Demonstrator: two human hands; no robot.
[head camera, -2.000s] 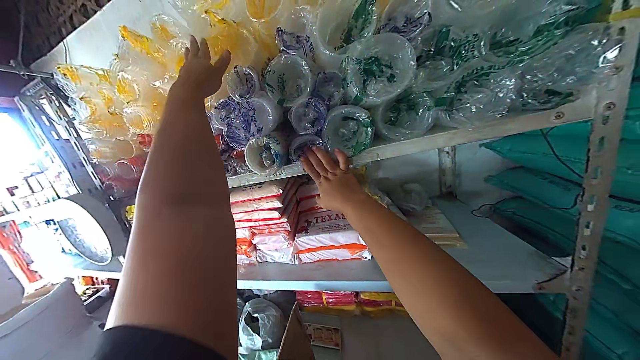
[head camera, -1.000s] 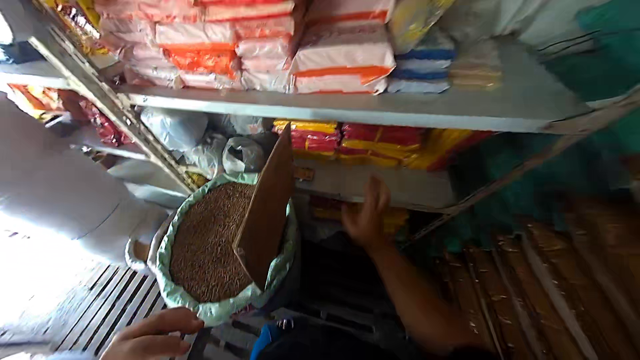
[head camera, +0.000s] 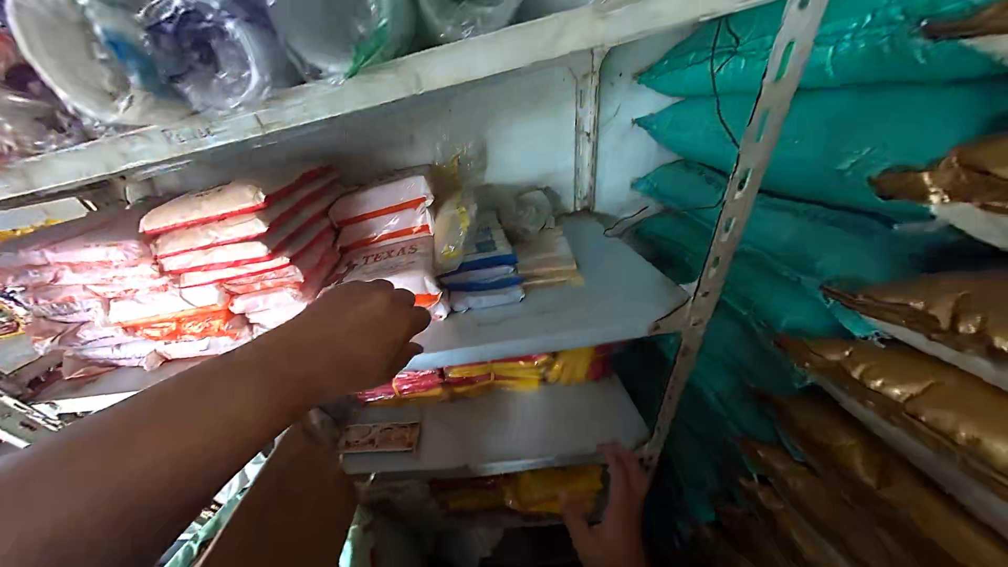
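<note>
My left hand (head camera: 374, 335) reaches in from the left, its fingers curled, in front of the white plastic packs with orange bands (head camera: 394, 236) on the middle shelf; whether it touches or grips anything is hidden. My right hand (head camera: 610, 504) is low at the right, fingers spread at the edge of a lower shelf (head camera: 504, 429), with nothing seen in its grasp. Left of the banded packs are stacks of packs with red edges (head camera: 236, 228). Blue and white packs (head camera: 482, 260) lie to their right. Yellow and red bundles (head camera: 504, 370) lie below.
A slotted metal upright (head camera: 728, 213) stands at the right, before stacked green sacks (head camera: 827, 142) and brown sacks (head camera: 929, 378). Plastic-wrapped rolls or cups (head camera: 213, 55) fill the top shelf. At the lower left, a brown board (head camera: 291, 504) rises beside a green sack edge (head camera: 350, 543).
The view has swung back up from the sack of brown pellets to the shelves. My left hand has come up to the middle shelf; my right hand is now at the lower shelf's edge.
</note>
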